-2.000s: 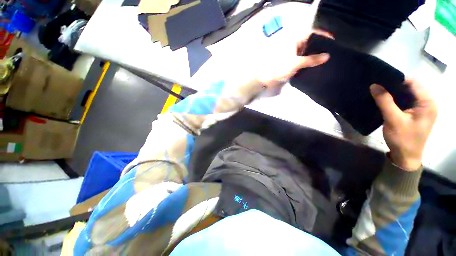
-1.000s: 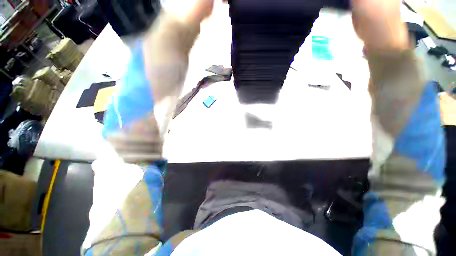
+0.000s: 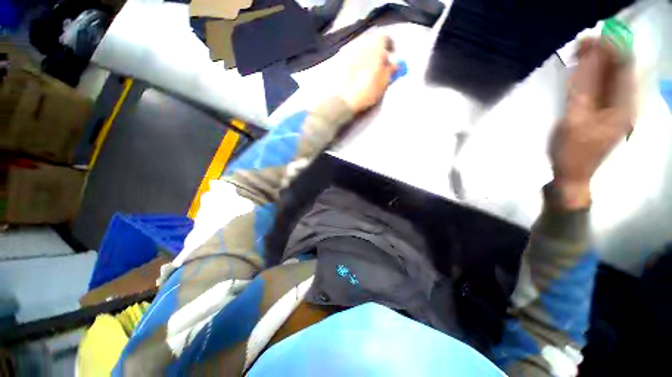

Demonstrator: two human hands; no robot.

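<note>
My left hand is over the table with its fingers curled on a small blue item, which shows partly past the fingertips. My right hand is blurred at the upper right, its fingertips at a green item; I cannot tell if it holds it. A large dark pile of panels lies on the table between the hands, cut off by the top edge.
Dark angular pieces and tan pieces lie at the table's upper left, beside a long dark strip. The pale table has its near edge before my apron. A blue bin and cardboard boxes stand left.
The dark panel held in both hands two seconds ago is no longer in them. Both hands were at the far pile one second ago; now they are apart, left at the blue item, right near the green item.
</note>
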